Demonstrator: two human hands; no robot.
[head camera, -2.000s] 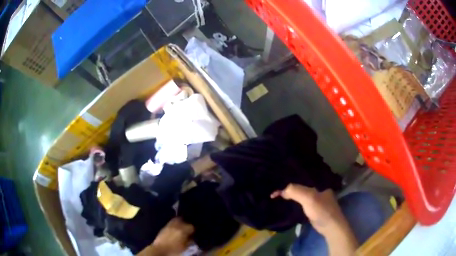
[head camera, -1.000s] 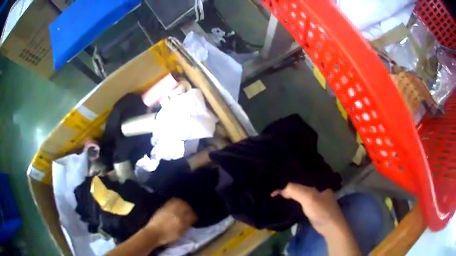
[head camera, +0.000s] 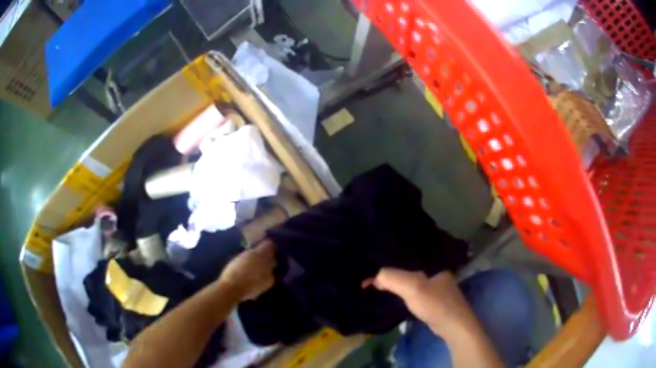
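Note:
A bundle of black cloth (head camera: 338, 251) lies over the near right edge of an open cardboard box (head camera: 108, 154) and hangs past it towards my knee. My left hand (head camera: 249, 272) grips the left edge of the black cloth, over the box; its fingertips are partly hidden. My right hand (head camera: 403, 287) holds the right part of the cloth, thumb on top, fingers hidden in the folds. In the box are more black cloth (head camera: 147, 194), crumpled white material (head camera: 234, 169), pale and pink rolls (head camera: 170, 181) and a yellow-tan paper scrap (head camera: 134, 290).
A red plastic basket (head camera: 496, 144) with plastic bags and papers stands at the right, above a wooden table edge (head camera: 572, 336). A blue panel (head camera: 104, 43) and another cardboard box (head camera: 25, 65) are at the upper left. A paper piece (head camera: 337, 121) lies on the floor.
My left hand has moved from the black cloth low in the box up and right to the left edge of the held cloth. My right hand keeps its hold. The view has shifted slightly.

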